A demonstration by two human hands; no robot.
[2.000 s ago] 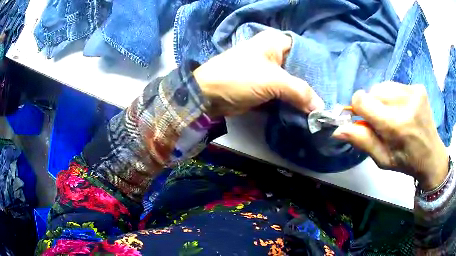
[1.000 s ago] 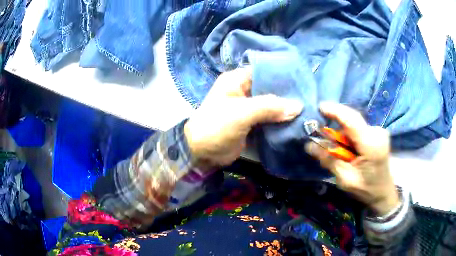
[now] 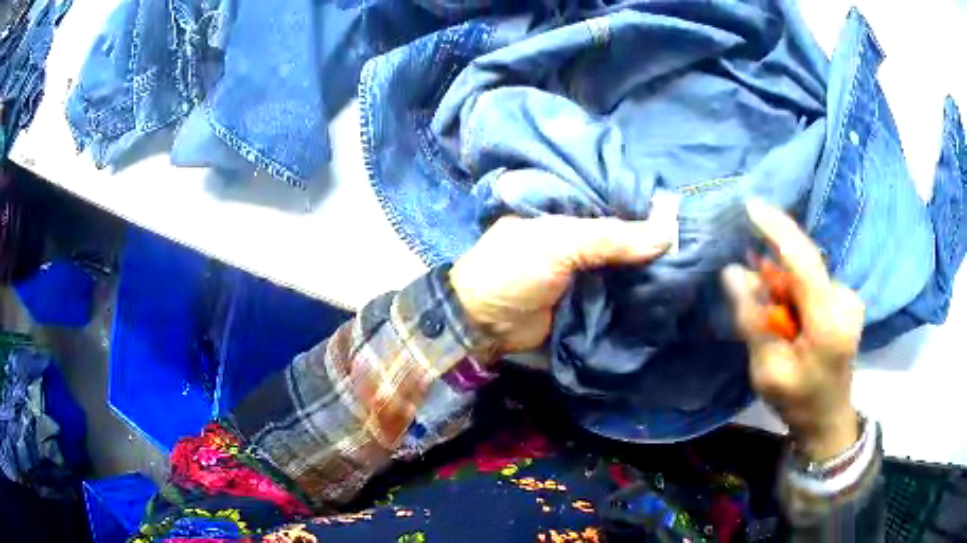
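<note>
A blue denim garment (image 3: 700, 138) lies bunched on the white table, its near edge hanging over the table's front. My left hand (image 3: 541, 270) grips the cloth, with a small white label (image 3: 665, 221) at its thumb tip. My right hand (image 3: 811, 329) holds snips with orange handles (image 3: 779, 297), just right of the bunched cloth. This hand is blurred, and the snips' blades cannot be made out.
Other denim pieces (image 3: 265, 95) lie at the upper left of the white table (image 3: 255, 228). Blue bins (image 3: 159, 339) stand below left, with heaped cloth (image 3: 32, 414) beside them. A dark green crate (image 3: 922, 498) is at the lower right.
The white scrap at the snips is no longer seen there. The cloth is turned and bunched differently, and a white label now shows at my left thumb. My right hand has moved slightly right since one second ago.
</note>
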